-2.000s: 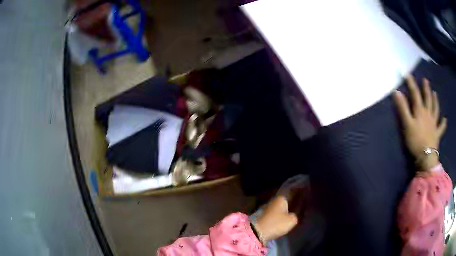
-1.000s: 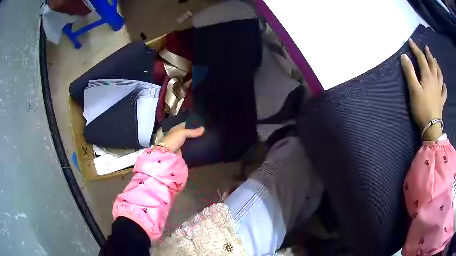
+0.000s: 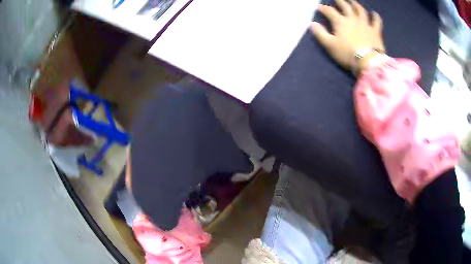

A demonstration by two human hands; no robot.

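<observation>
A dark cut panel (image 3: 181, 139) is raised over the carton and blurred by motion. My left hand is mostly hidden behind it; a thin strip of skin (image 3: 129, 167) shows at the panel's left edge, above the pink oversleeve. The panel appears held by this hand. My right hand (image 3: 351, 38) lies flat with fingers spread on dark ribbed fabric (image 3: 315, 103), which lies over the white table (image 3: 232, 46) and hangs down its near edge.
An open carton (image 3: 248, 206) on the floor holds maroon cloth and pale strips, partly covered by the panel. A blue stool frame (image 3: 98, 121) stands at left, beside the grey wall (image 3: 26, 196). My lap in light trousers (image 3: 294, 227) shows at the bottom.
The left hand has gone from the carton's cloth to behind the raised dark panel, now over the carton. The view has shifted, showing more table. The right hand stays flat on the fabric.
</observation>
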